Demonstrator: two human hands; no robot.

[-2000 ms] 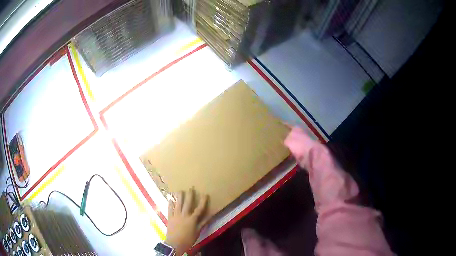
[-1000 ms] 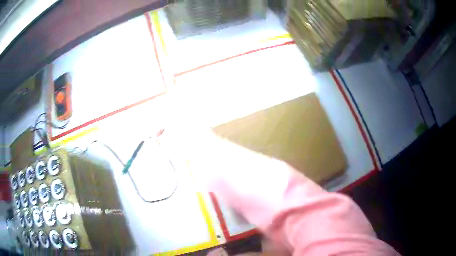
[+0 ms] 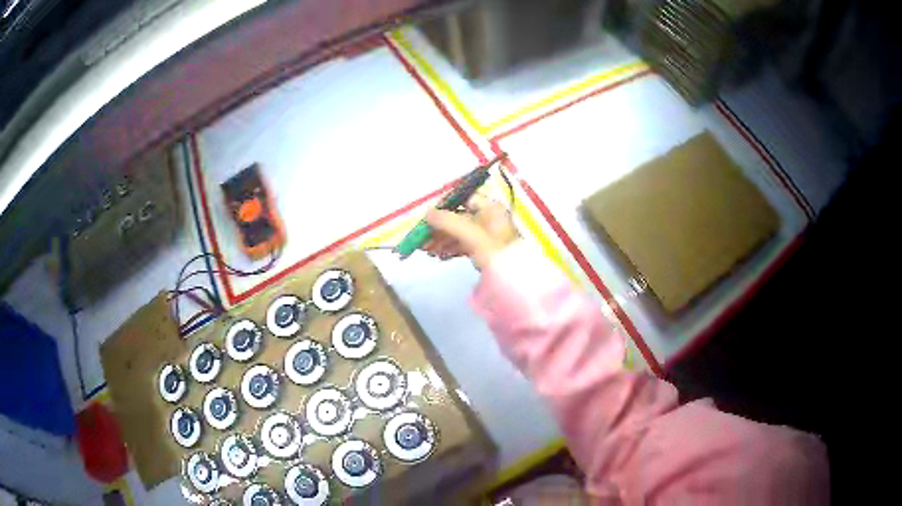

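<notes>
My right hand (image 3: 477, 233), in a pink sleeve, holds the test probe (image 3: 415, 237) like a pen, its green end pointing down-left and its dark end up-right. The hand is above the table, just beyond the upper right corner of the tray (image 3: 435, 395). The tray holds rows of round components (image 3: 353, 336), white rings with dark centres, on brown board. A small part of what may be my left hand (image 3: 554, 491) shows blurred at the bottom edge; its fingers cannot be made out.
An orange multimeter (image 3: 253, 210) lies beyond the tray, with wires beside it. A cardboard sheet (image 3: 682, 222) lies at right. Tray stacks stand at the back. A marked cardboard piece (image 3: 129, 227), a red object (image 3: 101, 442) and a blue shape (image 3: 32, 371) are at left.
My right hand has left the cardboard sheet, moved left and picked up the probe from the table. My left hand has left the sheet too. The view has turned left, bringing the component tray closer.
</notes>
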